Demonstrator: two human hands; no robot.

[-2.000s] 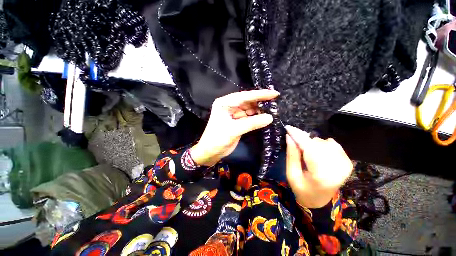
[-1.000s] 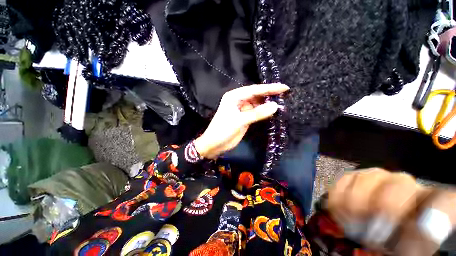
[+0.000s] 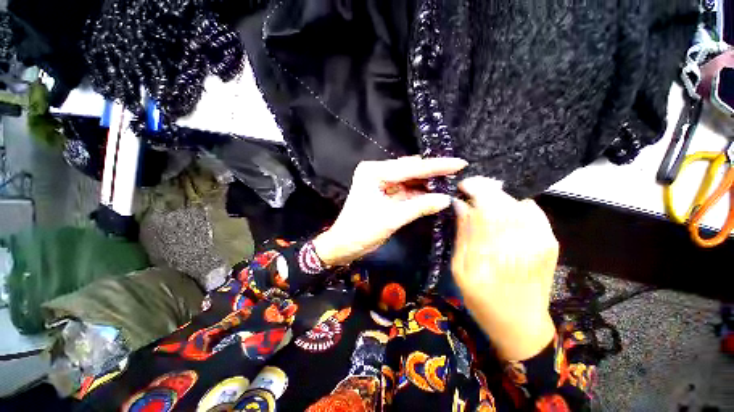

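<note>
The dark textured garment (image 3: 539, 88) hangs over the white table edge, with its smooth black lining (image 3: 346, 88) to the left. The narrow black trim with white glints (image 3: 429, 105) runs down the garment edge between them. My left hand (image 3: 382, 201) pinches the trim and edge between thumb and fingers. My right hand (image 3: 507, 257) is at the right side of the trim, its fingertips closed together and close to the left fingertips. No needle or thread can be made out at the right fingertips.
A heap of glossy black trim (image 3: 157, 56) lies at upper left. Orange-yellow scissor handles (image 3: 698, 193) and a dark narrow tool (image 3: 682, 141) lie on the table at right. Green and olive bundles (image 3: 76, 265) are at left. Tangled dark material (image 3: 591, 314) is on the floor at lower right.
My right hand moved out to the lower right, blurred, one second ago, and is now back at the trim. My left hand keeps its pinch, slightly shifted.
</note>
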